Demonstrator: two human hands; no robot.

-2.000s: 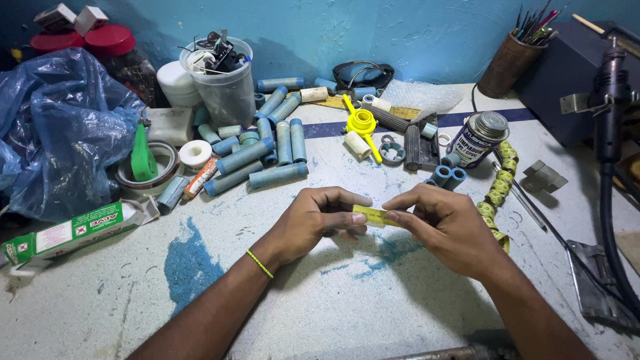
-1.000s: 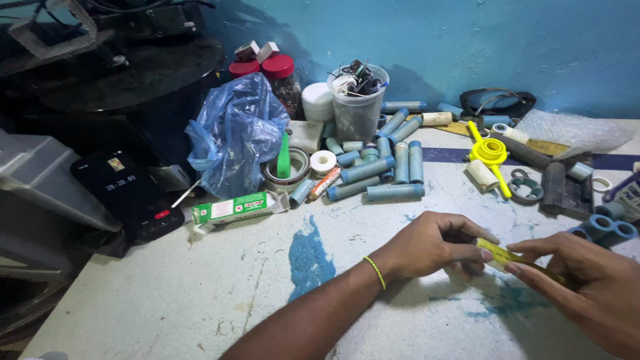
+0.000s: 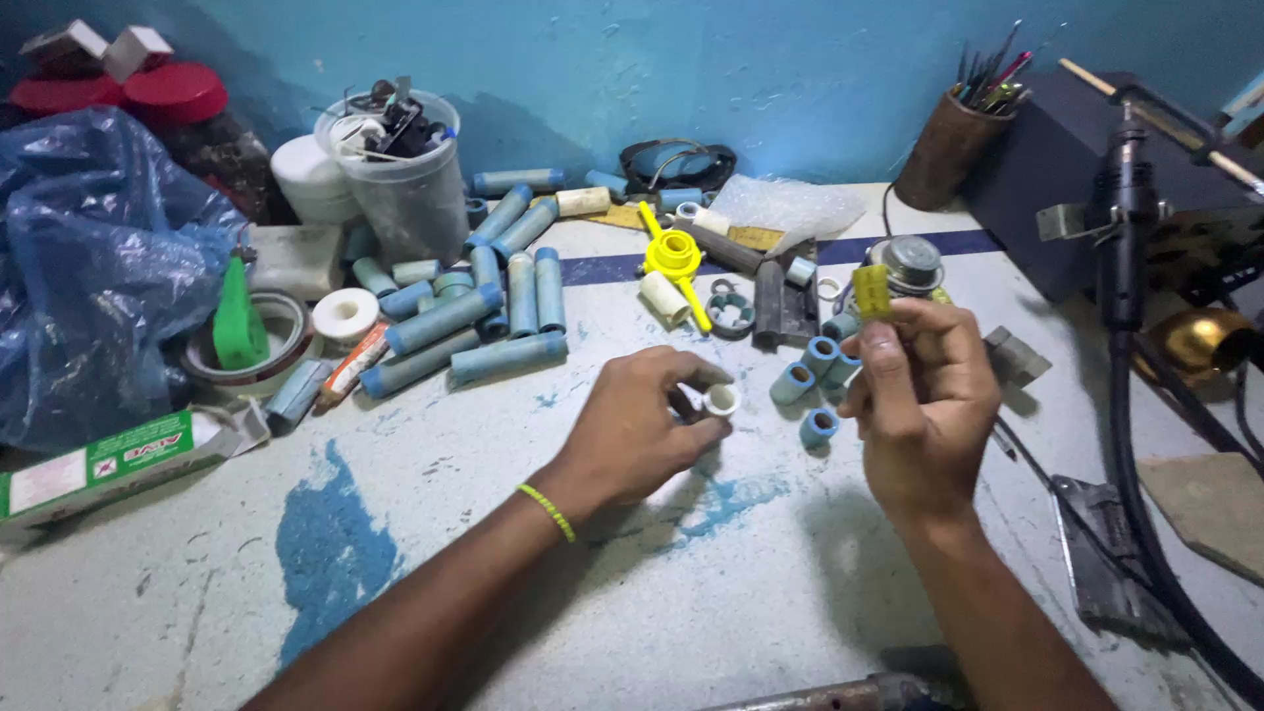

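My left hand [image 3: 642,425] holds a short white plastic ring or pipe piece [image 3: 722,399] between thumb and fingers, low over the bench. My right hand [image 3: 923,395] is raised to the right and pinches a small yellow strip [image 3: 872,291] upright between thumb and forefinger. Between the two hands several short blue pipe pieces [image 3: 793,383] stand on the bench, one of them [image 3: 819,427] a little nearer to me. Behind them lie a yellow plastic part with two arms [image 3: 672,255], a cream pipe piece [image 3: 664,298] and a dark grey block [image 3: 785,306].
Longer blue pipes [image 3: 509,357] lie piled at the back left, by a plastic tub of parts [image 3: 405,188], tape rolls [image 3: 346,314] and a blue plastic bag [image 3: 109,267]. On the right are a metal-lidded can [image 3: 907,265], a brush holder [image 3: 950,148] and a black-handled tool with a cable [image 3: 1124,227].
Both hands were together on the yellow strip; now they are apart. My right hand holds the strip raised, and my left has a white piece. The view has swung left and back.
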